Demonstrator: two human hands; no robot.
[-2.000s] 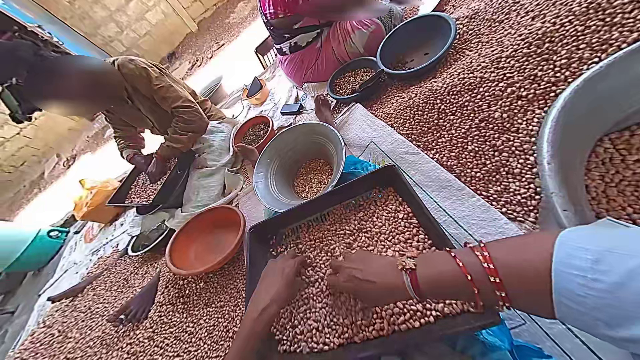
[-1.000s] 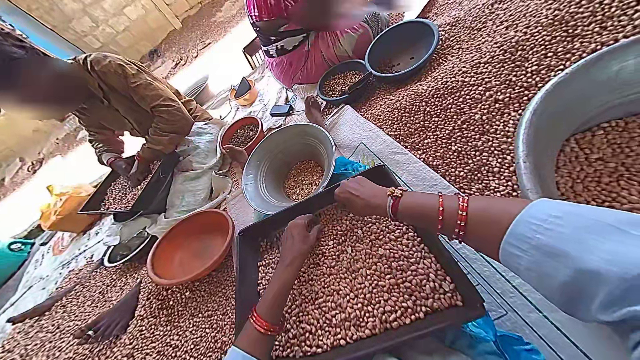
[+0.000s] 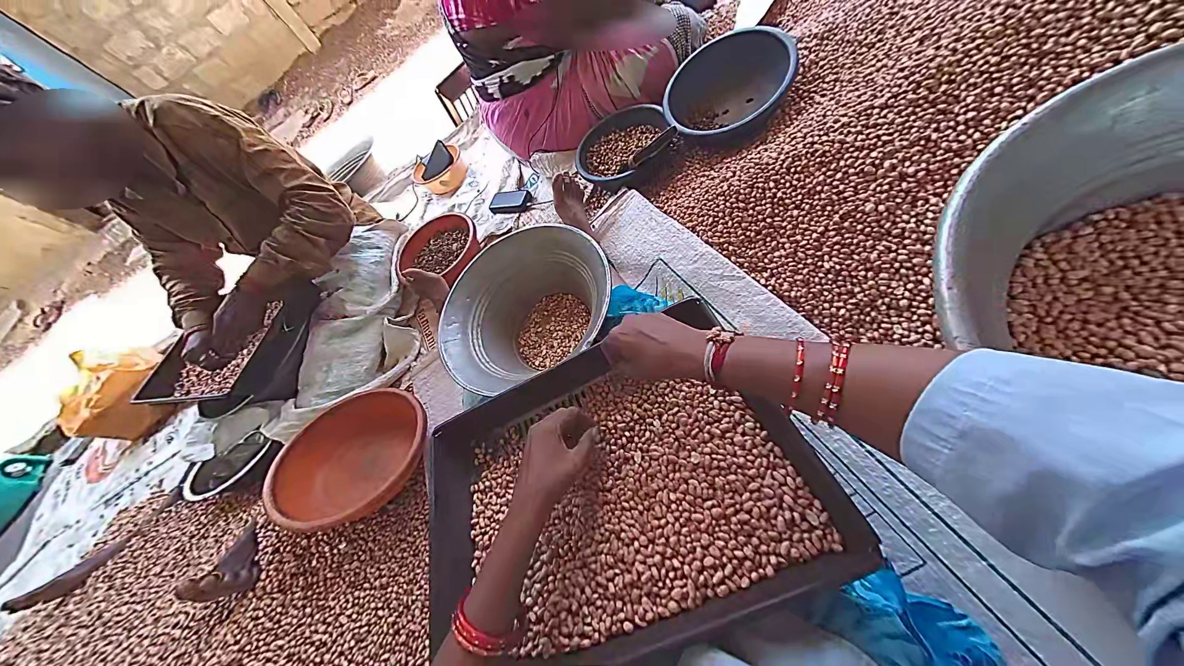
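Note:
A black rectangular tray [image 3: 823, 572] full of shelled peanuts [image 3: 675, 499] lies in front of me, tilted in the view. Over the peanuts near its far left part is my left hand [image 3: 558, 449], fingers curled; whether anything is between them I cannot tell. My right hand [image 3: 652, 346] is at the tray's far edge, beside the rim of a metal bucket [image 3: 481, 319], fingers bent down and their tips hidden. Lighter peanuts [image 3: 553, 330] lie in the bottom of that bucket. Red bangles circle both wrists.
An orange-brown bowl [image 3: 347, 458] sits left of the tray. A large metal tub [image 3: 980, 213] of peanuts stands right. Peanuts [image 3: 860, 120] cover the ground beyond. A person [image 3: 240, 185] at left handles another tray [image 3: 166, 379]; another sits behind two dark basins [image 3: 731, 83].
My right hand has gone from over the middle of the peanuts to the tray's far edge by the bucket. The left hand has stayed over the tray's left part.

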